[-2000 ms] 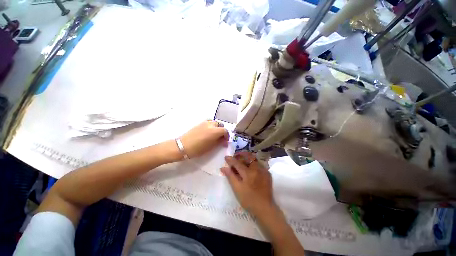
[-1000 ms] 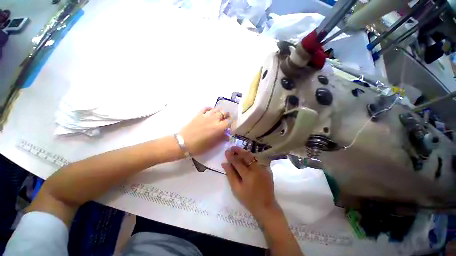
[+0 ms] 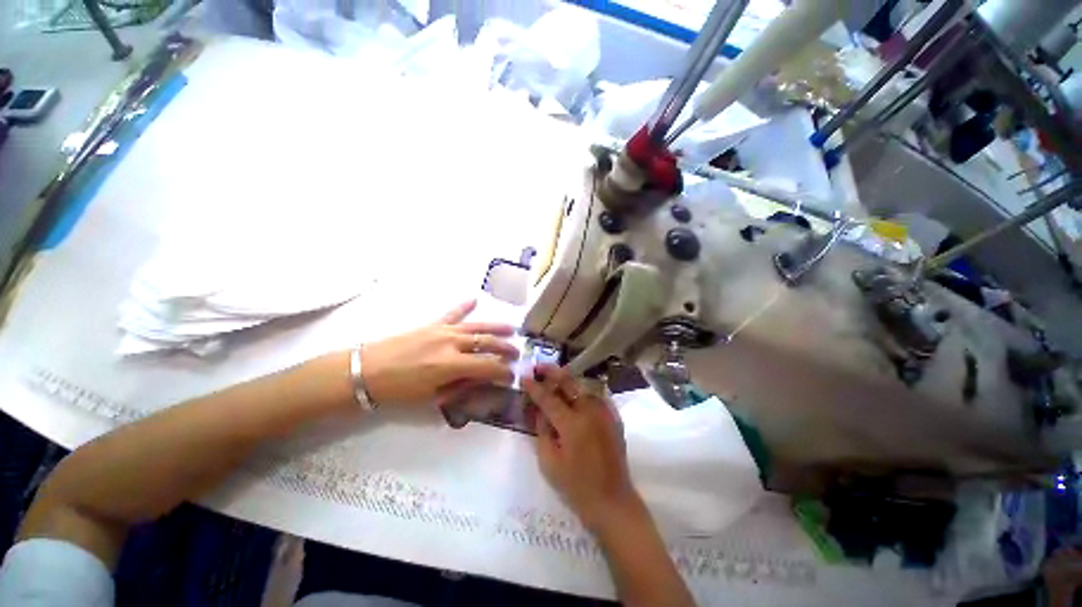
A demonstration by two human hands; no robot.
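Observation:
A white cut piece (image 3: 523,359) lies under the left end of the beige sewing machine head (image 3: 759,332), mostly hidden by fingers and the machine. My left hand (image 3: 449,358) lies flat left of the needle area, fingers stretched towards the piece; whether it grips is unclear. My right hand (image 3: 578,439) has thumb and fingertips together on the piece's near side, just below the presser foot area. The needle is too small to make out. A dark slide plate (image 3: 496,407) shows below my left hand. White sewn pieces (image 3: 688,462) lie right of my right hand.
Fanned white cut pieces (image 3: 202,311) lie on the table at left. Crumpled plastic bags (image 3: 540,59) are behind the table. A red-topped post (image 3: 653,157) and metal rods rise above the machine. A green-handled tool (image 3: 819,530) lies by the machine base.
My left hand has shifted left and turned flatter, baring more of the dark plate. The white piece between my hands shows less. The whole view has shifted slightly.

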